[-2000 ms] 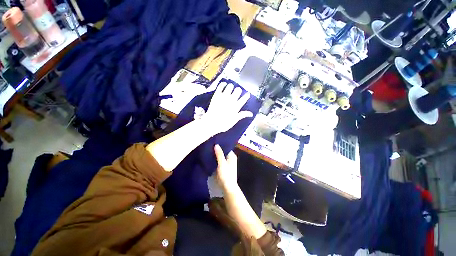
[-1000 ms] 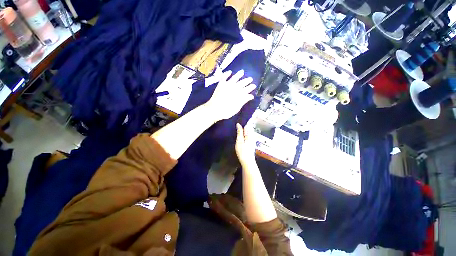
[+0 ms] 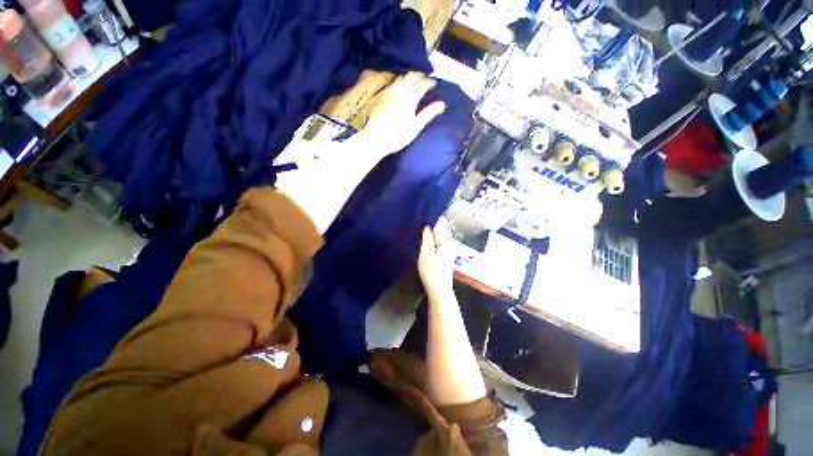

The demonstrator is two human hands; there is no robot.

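Observation:
A navy garment piece (image 3: 406,183) lies on the machine table, its right edge along the needle area (image 3: 468,183) of the white JUKI overlock machine (image 3: 570,160), and hangs over the front edge towards my lap. My left hand (image 3: 401,111) is at the far left edge of the cloth, thumb spread from the fingers, palm down. My right hand (image 3: 434,258) is at the near right edge of the cloth by the table's front edge, with the cloth edge at its fingertips; its other fingers are partly hidden.
A large navy garment pile (image 3: 258,98) is at the left, beside a tan board (image 3: 361,98). More navy cloth (image 3: 80,329) lies low left. Bottles (image 3: 67,40) stand upper left. Thread cones (image 3: 758,183) are at the right. An open tray (image 3: 532,352) is under the table edge.
The cloth has moved forward along the needle area and covers the grey plate. My left hand has moved off the cloth's middle to its far left edge. My right hand has moved forward and right.

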